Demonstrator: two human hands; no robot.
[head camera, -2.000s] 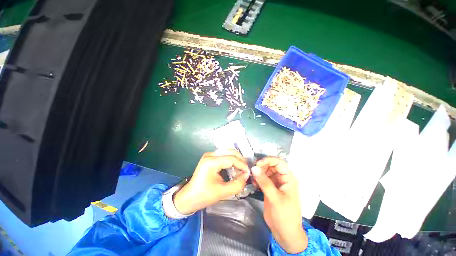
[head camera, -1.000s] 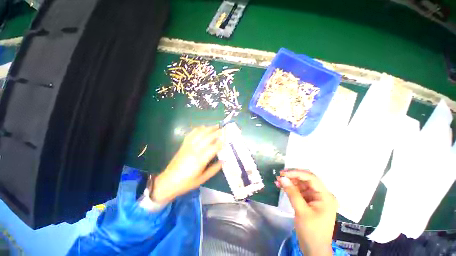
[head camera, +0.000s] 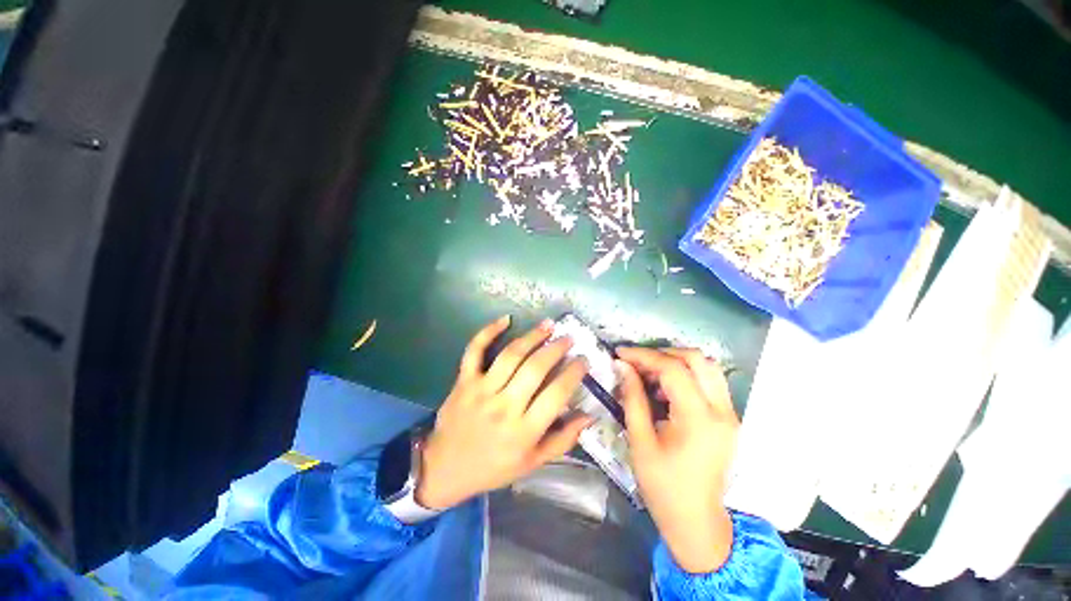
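Observation:
A phone-sized unit (head camera: 603, 441), silvery-white with a dark central strip, lies tilted at the bench's near edge, partly covered by both hands. My left hand (head camera: 503, 409) rests over its left side, fingers spread, fingertips on its upper left part. My right hand (head camera: 681, 434) is at its right side, thumb and index finger together over the dark strip. Whether a small part is between those fingertips cannot be seen. The blue parts bin (head camera: 875, 223) holds many tiny pale-tan strips (head camera: 781, 223).
A large black foam tray stack (head camera: 235, 235) stands at left. A heap of yellow, white and dark slivers (head camera: 517, 147) lies on the green bench. White and tan-rowed sheets (head camera: 869, 399) lie at right. A grey unit is cut off at the top edge. A worn pale strip crosses behind.
My left hand has moved onto the unit's face. My right hand has come from the right, away from the unit, to its dark strip. The whole view has shifted.

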